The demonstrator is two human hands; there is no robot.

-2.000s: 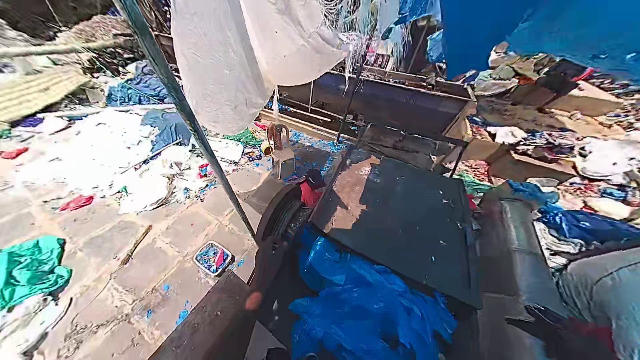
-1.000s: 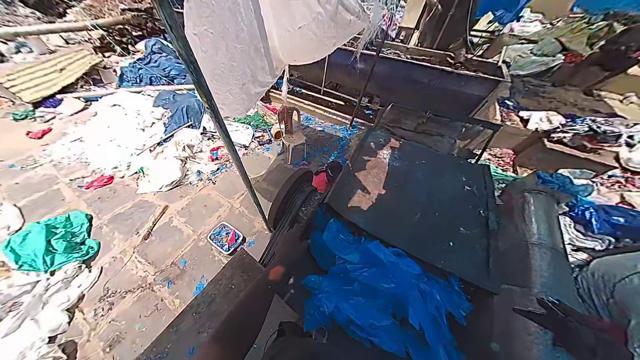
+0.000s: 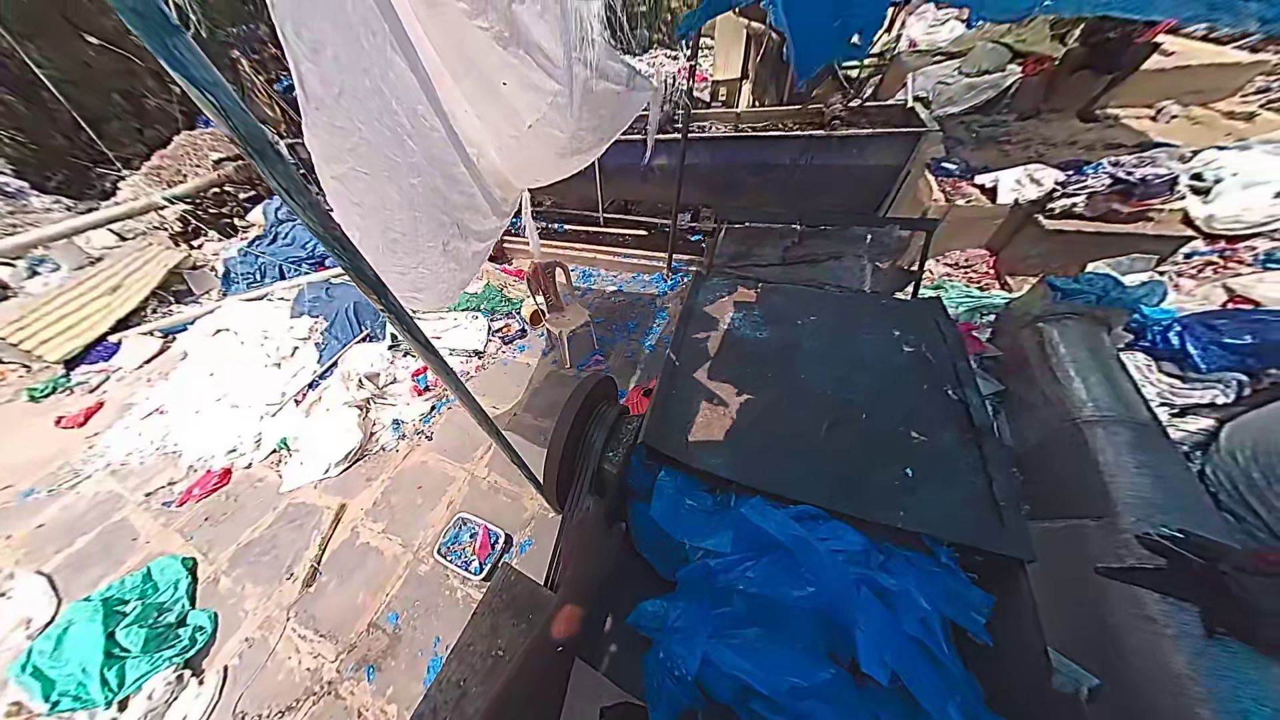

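Note:
Neither of my hands can be made out. A heap of crumpled blue plastic sheeting lies in the dark feed opening of a machine, below the edge of its flat dark metal cover. Left of the heap stands a round wheel or pulley with what looks like belts beside it. At the right edge a dark shape like a hand points left over a metal surface; whose it is cannot be told. The bottom of the opening is in deep shadow.
A slanting pole and hanging white plastic sheet stand at the left. On the paving lie a small tub of scraps, a green plastic sheet and white plastic. A chair and a long metal trough are behind.
The view has shifted somewhat. The blue plastic heap looks more spread toward the lower right than two seconds ago; nothing else has plainly moved.

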